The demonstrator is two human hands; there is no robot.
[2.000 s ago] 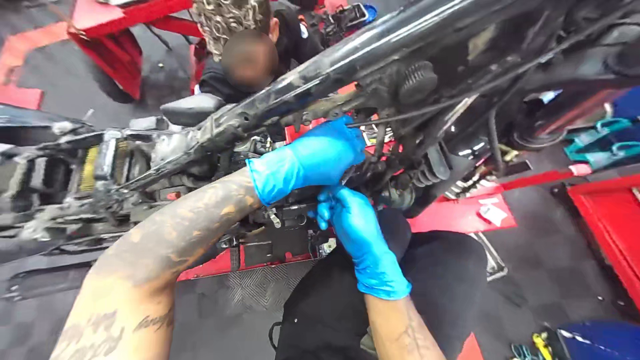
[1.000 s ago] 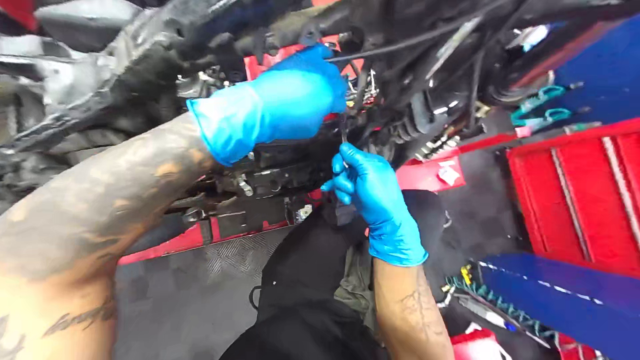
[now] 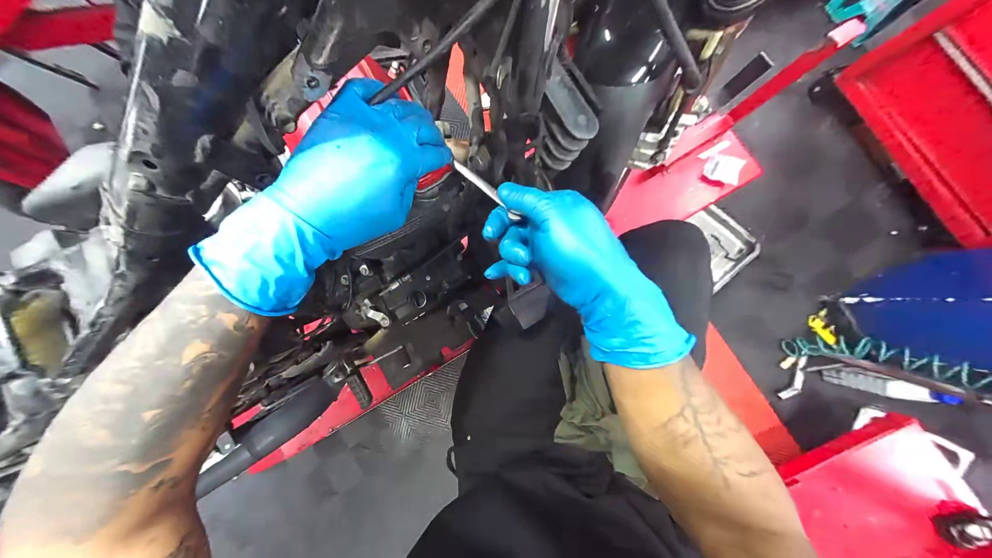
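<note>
My left hand (image 3: 356, 167), in a blue glove, reaches into the engine bay of a partly stripped motorcycle, back of the hand up. A black cable (image 3: 434, 53) runs down to its knuckles. What its fingers touch is hidden. Between the two hands slants a thin metal tool (image 3: 478, 180), its far tip beside my left fingertips. My right hand (image 3: 577, 248), gloved in blue too, pinches the tool's near end between thumb and forefinger, the other fingers curled. Below the hands lies the dark engine casing (image 3: 411, 291).
Red lift parts (image 3: 686, 182) lie under the motorcycle. A red tool cabinet (image 3: 930, 101) stands at the upper right. At the right are a coiled teal hose (image 3: 891, 356) and a red tray or cart (image 3: 883, 496). My black-clad legs (image 3: 504, 403) are below the hands.
The view has moved closer to the hands and turned. The person seen beyond the motorcycle in the first frame is out of view. Both hands stay at the same part of the motorcycle.
</note>
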